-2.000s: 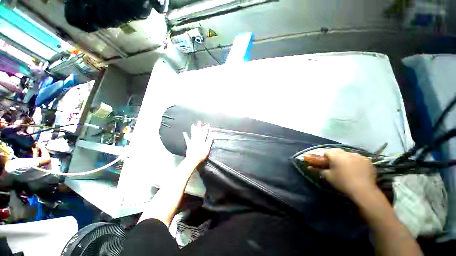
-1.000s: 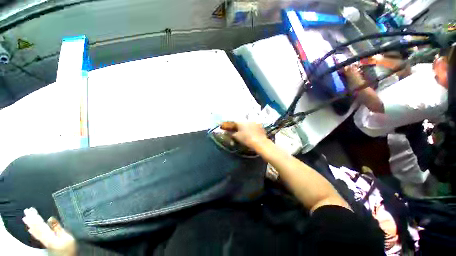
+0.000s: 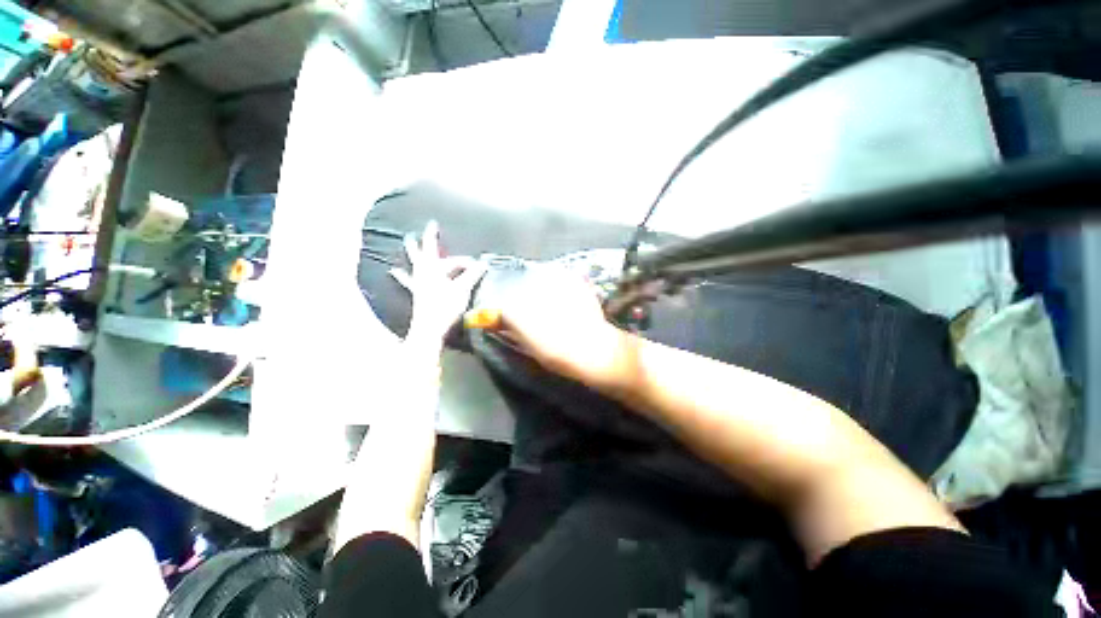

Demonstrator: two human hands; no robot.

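Observation:
A dark denim jacket (image 3: 797, 338) lies over the dark padded pressing arm (image 3: 405, 217), whose rounded end shows at the left. My right hand (image 3: 543, 316) is closed around the orange-brown handle of the steam iron (image 3: 483, 319), near the garment's left end. The hand and forearm hide most of the iron. My left hand (image 3: 432, 280) lies at the garment's left edge, fingers spread, just left of the iron. Whether its fingertips pinch the cloth is too washed out to tell.
The white pressing table (image 3: 724, 133) lies behind the arm. The black hose and cord (image 3: 845, 223) cross the view from the iron to the upper right. An off-white crumpled cloth (image 3: 1020, 392) lies at right. A round fan-like grille (image 3: 242, 588) stands at lower left.
The view has swung back left. My right hand has carried the iron from the right to the left end of the jacket. My left hand is now at the garment's edge beside it.

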